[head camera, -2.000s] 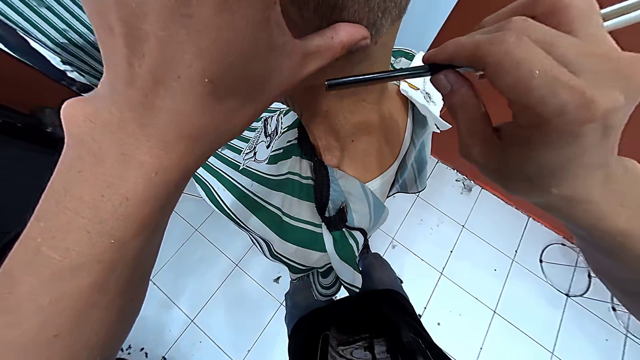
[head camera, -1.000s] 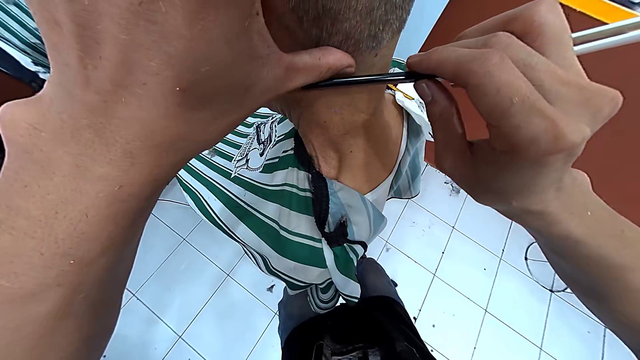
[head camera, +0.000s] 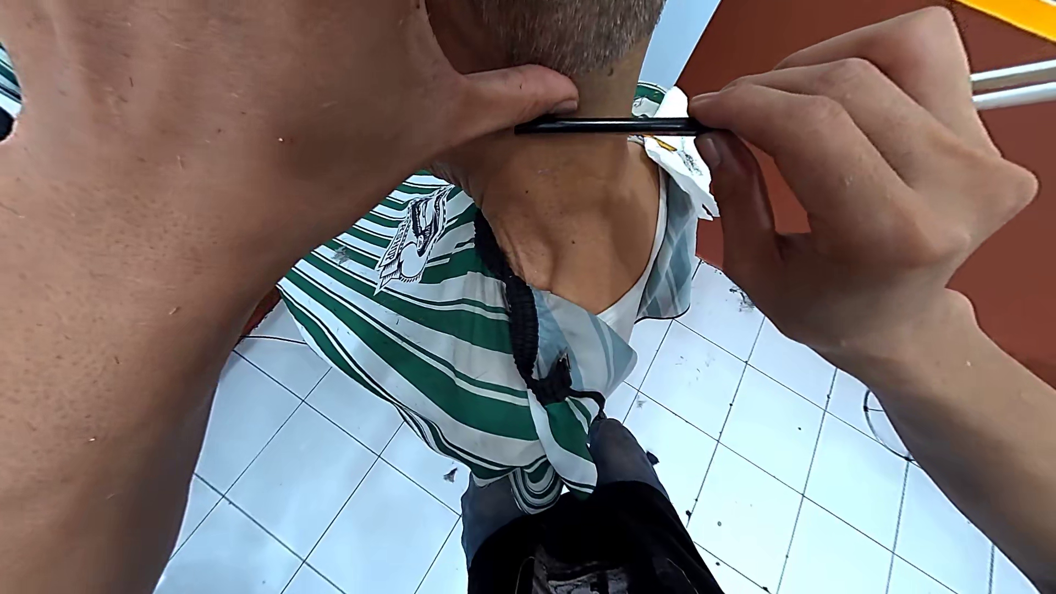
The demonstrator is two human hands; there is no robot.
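A person with short-cropped hair is in front of me, the back of the neck bare. My left hand lies against the side of the head, its thumb pressed on the skin just below the hairline. Between the thumb and fingers of my right hand is a slim black tool, probably a straight razor, held level across the neck with its tip just beneath my left thumb. Its blade edge cannot be made out. A green and white striped cape covers the person's shoulder, with a black gathered band at its edge.
White floor tiles with scattered hair clippings lie below. A red-brown surface and pale rails are at the right. Dark clothing shows at the bottom centre. A thin round wire-like outline is near my right forearm.
The black tool has moved from a slight tilt, its tip lower, to nearly level across the neck. Its tip now lies beneath my left thumb. My left hand stays on the head.
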